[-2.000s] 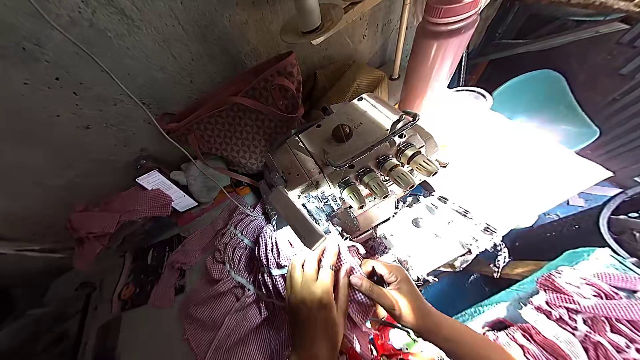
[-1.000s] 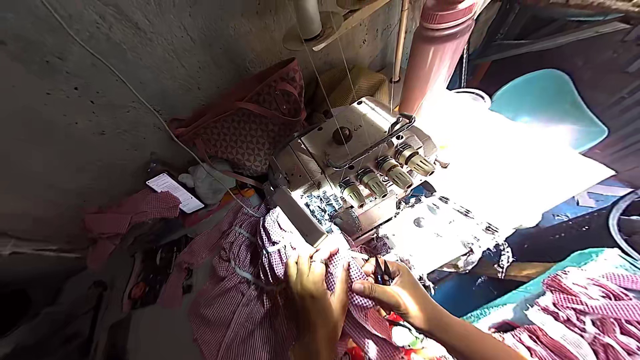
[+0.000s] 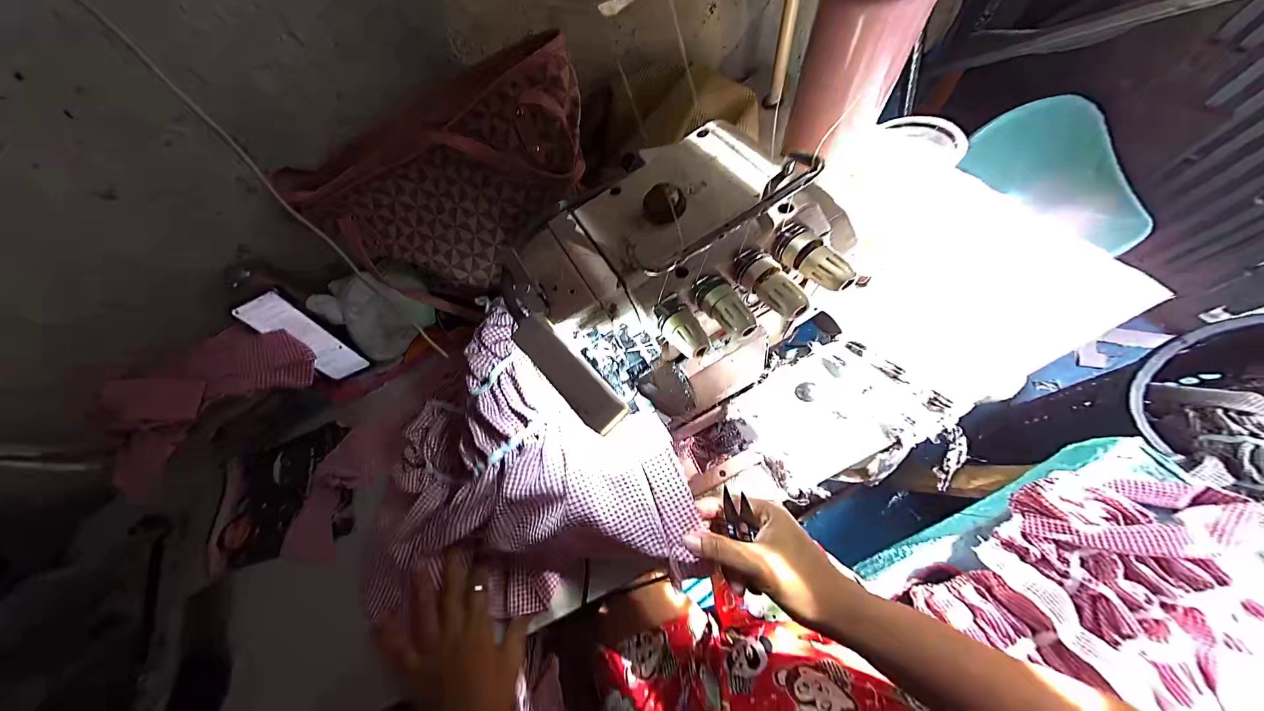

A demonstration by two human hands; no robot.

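Observation:
An overlock sewing machine (image 3: 691, 217) with a row of tension knobs stands at the centre. Gathered checked fabric (image 3: 553, 484) lies under and in front of its presser area, partly in bright sunlight. My right hand (image 3: 770, 563) holds small black thread snips (image 3: 739, 515), blades upward, and its thumb and fingertip pinch the fabric's right edge. My left hand (image 3: 459, 632), somewhat blurred, rests on the lower left part of the fabric with its fingers spread. Red cartoon-print cloth (image 3: 750, 662) shows below my hands.
A patterned handbag (image 3: 444, 197) and a lit phone (image 3: 301, 334) are behind and left. A pink bottle (image 3: 854, 69) stands behind the machine. More checked fabric (image 3: 1086, 583) is heaped at the right, near a round bin (image 3: 1150, 395) and a teal chair (image 3: 1066, 168).
My left hand has moved down and left, away from the right hand. The fabric now lies more spread out before the machine. The snips remain in my right hand.

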